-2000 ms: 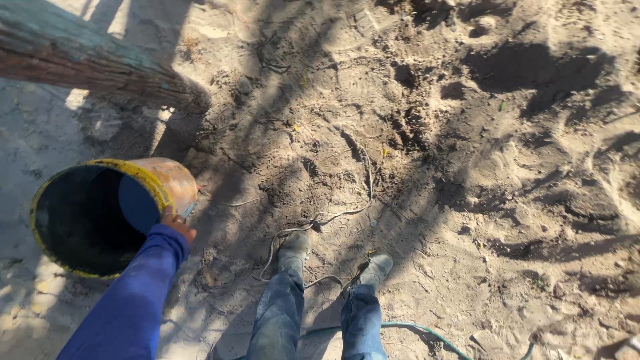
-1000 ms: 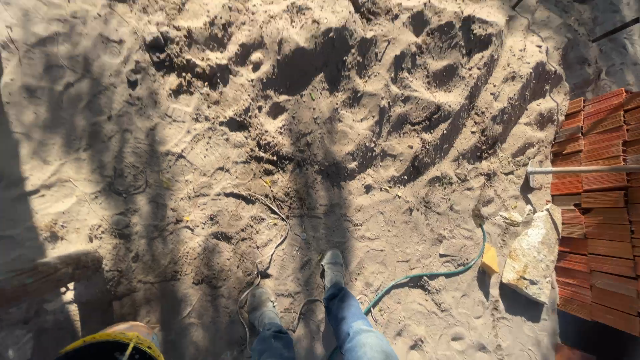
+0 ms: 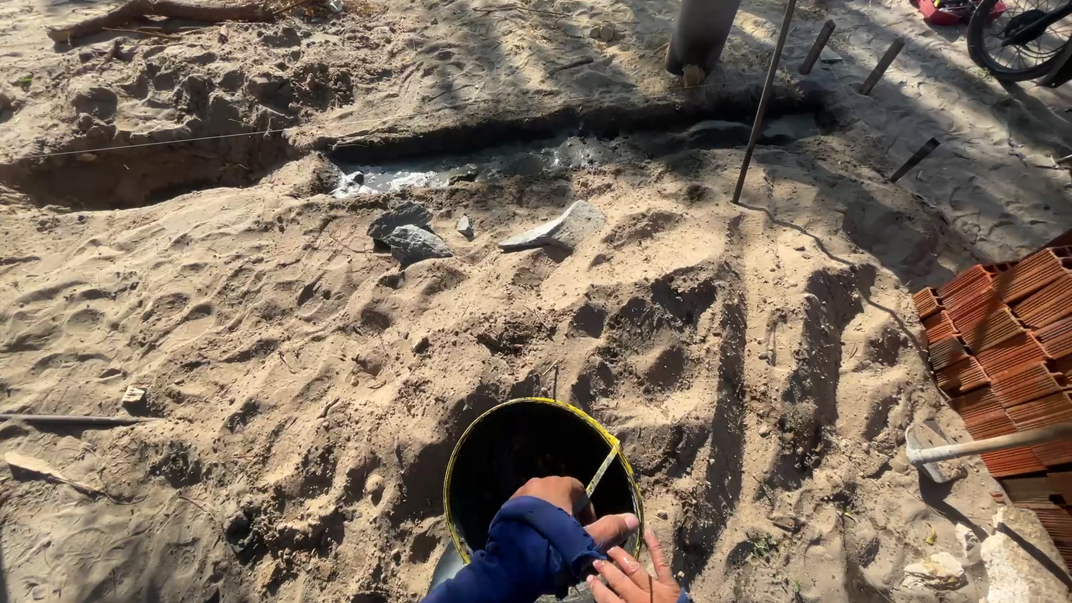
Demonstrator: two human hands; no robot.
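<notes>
A dark bucket with a yellow rim is at the bottom centre, its mouth facing up toward me. My left hand, in a blue sleeve, reaches over the mouth with its fingers closed on the bucket's strap-like handle. Close beside it, at the rim's lower right, is my right hand, fingers spread; whether it touches the bucket is hard to tell. The inside of the bucket is in deep shadow, so its contents are hidden.
Uneven sand surrounds the bucket. Ahead runs a trench with wet grey material, near loose stones and an upright metal rod. Stacked red hollow bricks and a long-handled tool lie right. A taut string crosses the trench.
The bucket has come from the lower left to in front of me, and my right hand has come into view beside it. The view has swung up toward the trench.
</notes>
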